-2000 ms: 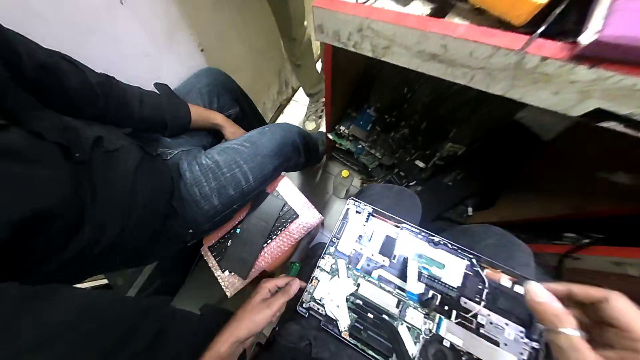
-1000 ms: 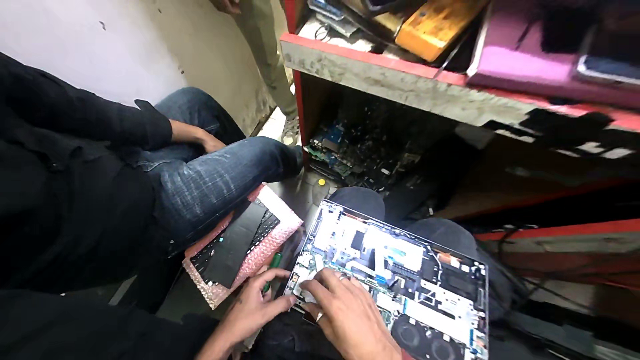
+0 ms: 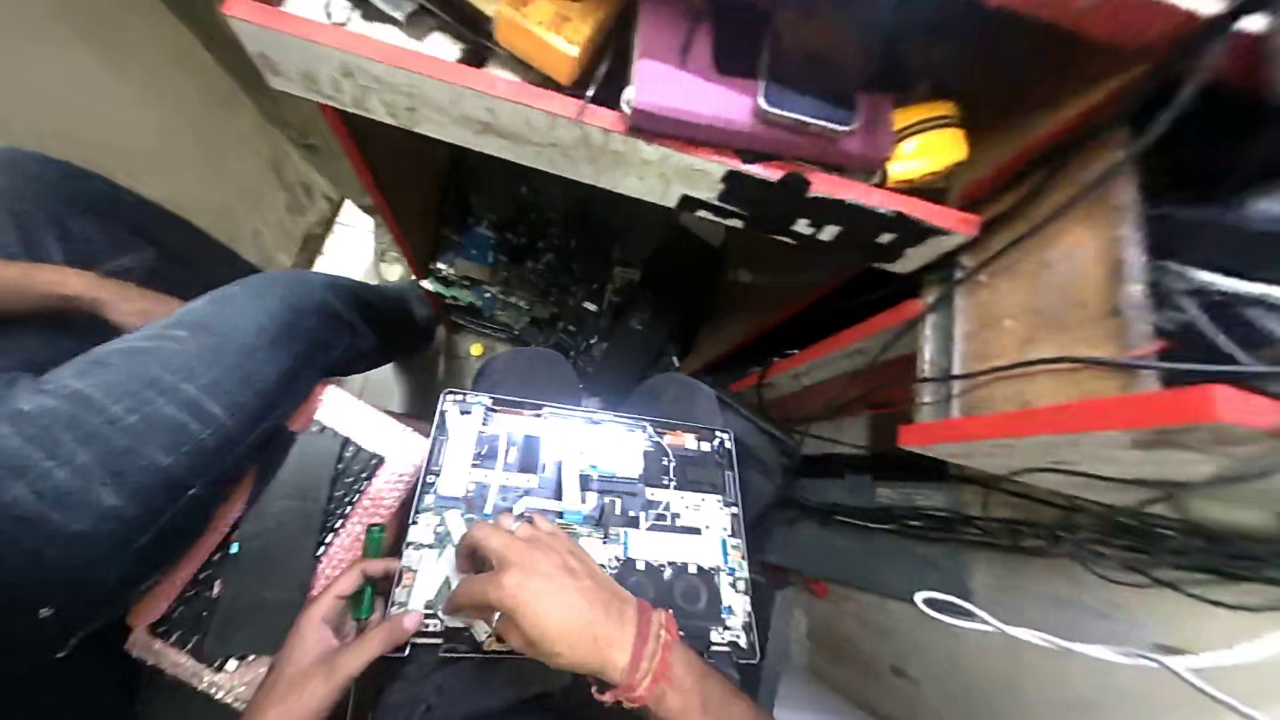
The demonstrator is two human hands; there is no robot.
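Note:
An opened laptop base (image 3: 650,500) with its circuit boards and two fans showing lies across the person's knees. My left hand (image 3: 335,630) is at its left edge, the thumb near the corner, with a green-handled screwdriver (image 3: 372,570) held between the fingers. My right hand (image 3: 550,590), a red thread band at its wrist, reaches over the lower left part of the base. Its fingers are bent down at the board beside a whitish piece; whether they pinch anything is hidden. Left of the base, a keyboard part with a dark panel (image 3: 275,545) rests on pink bubble wrap (image 3: 350,530).
Another person's jeans-clad leg (image 3: 200,380) is close on the left. Ahead stands a red-edged shelf (image 3: 450,90) with a purple case (image 3: 720,90) and a yellow-orange device (image 3: 555,35). Loose circuit boards (image 3: 510,300) are heaped underneath. Black cables (image 3: 900,520) and a white cable (image 3: 1060,645) run at the right.
My right hand has left the laptop base's right edge, seen two seconds ago, and come over its lower left part. The view has swung to the right.

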